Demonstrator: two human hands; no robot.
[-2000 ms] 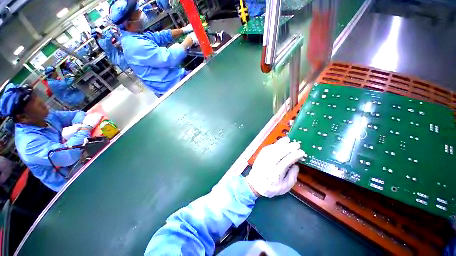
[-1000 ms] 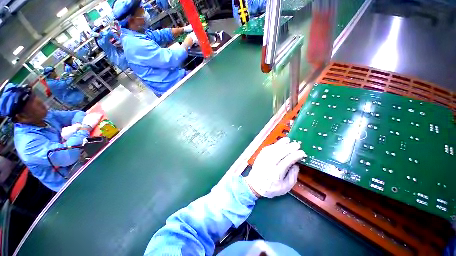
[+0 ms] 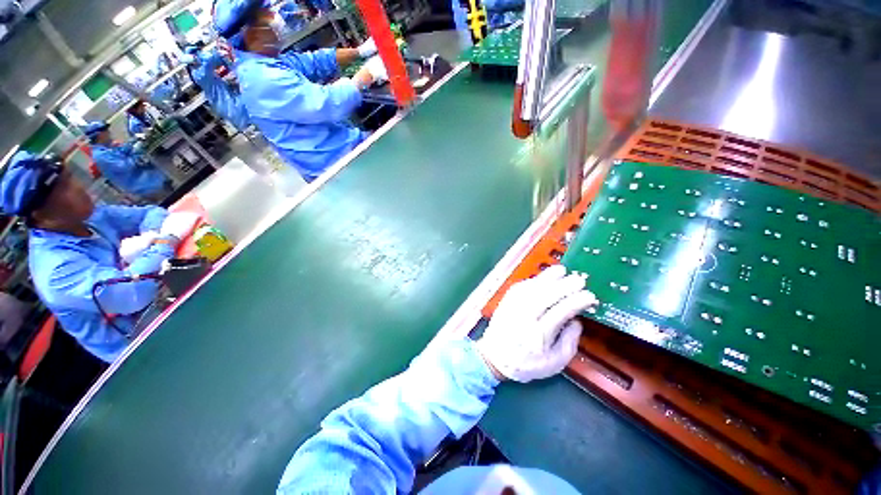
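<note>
A large green printed circuit board (image 3: 734, 280) with white and silver spots lies at right over an orange-brown slotted tray (image 3: 667, 411). Its near edge stands a little above the slats. My left hand (image 3: 533, 326), in a white knit glove and light blue sleeve, grips the board's near left corner, with the fingers on top and the thumb at the edge. My right hand is not in view; only a bit of dark blue shows at the lower right corner.
A wide green conveyor belt (image 3: 280, 319) runs on the left. A clear guard in a metal frame (image 3: 577, 155) stands between belt and tray. Two near coworkers (image 3: 92, 261) sit across the belt by a red post (image 3: 386, 53). Another board (image 3: 497, 48) is on the far belt.
The view has shifted very slightly. My left hand keeps its hold at the board's corner. The coworkers' hands have moved a little.
</note>
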